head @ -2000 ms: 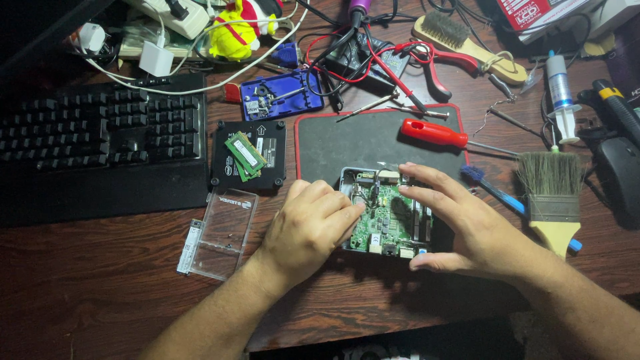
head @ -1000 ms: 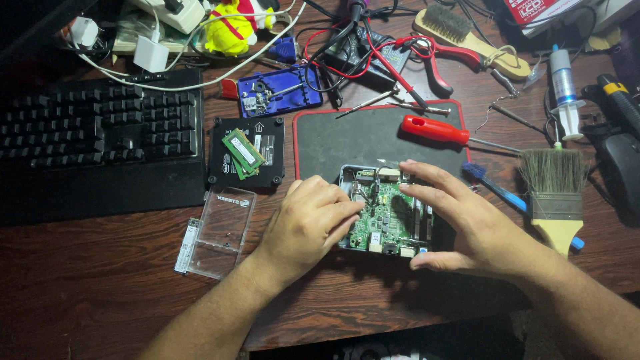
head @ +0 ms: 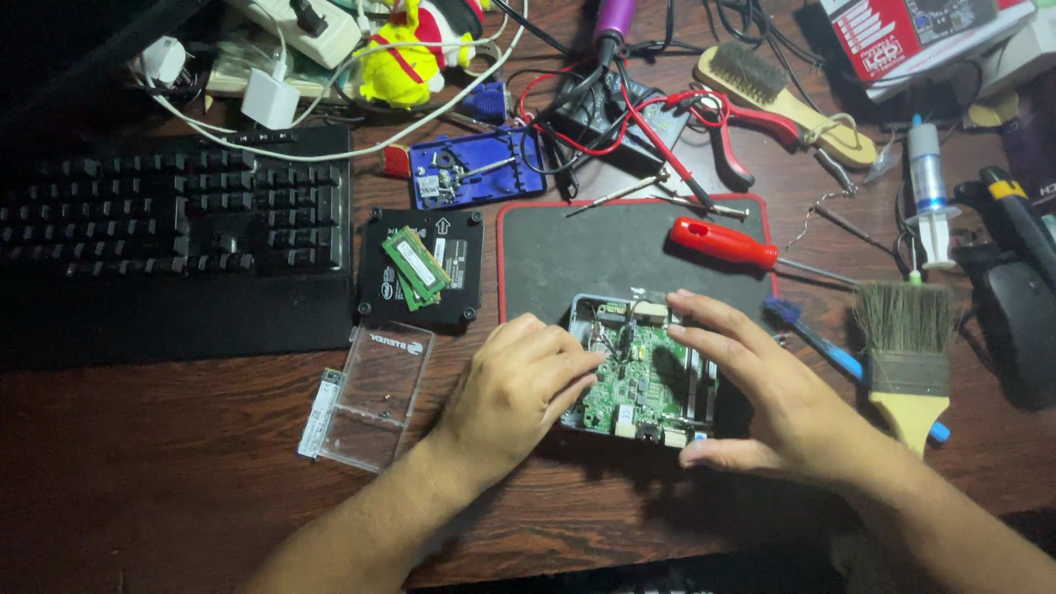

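Note:
A small open computer case with a green circuit board (head: 648, 379) lies on the near edge of a dark mat with a red border (head: 577, 256). My left hand (head: 524, 384) reaches over the case's left side, thumb and forefinger pinched near thin cables on the board; whether they grip a cable is too small to tell. My right hand (head: 751, 379) steadies the case, fingers at its upper right corner and thumb at the lower right. To the left, green memory modules (head: 421, 264) lie on a black cover (head: 462, 289). Below them are a clear plastic box (head: 371, 412) and a narrow circuit card (head: 318, 417).
A red-handled screwdriver (head: 722, 243), paintbrush (head: 903, 363) and blue brush (head: 825, 346) lie right. Beyond are a blue tray of screws (head: 487, 186), red-handled pliers (head: 763, 124), a wooden-handled brush (head: 825, 132) and a syringe (head: 928, 181). A black keyboard (head: 173, 223) stands at left.
The fingers of my left hand have shifted slightly over the left part of the board. My right hand stays at the case's right side.

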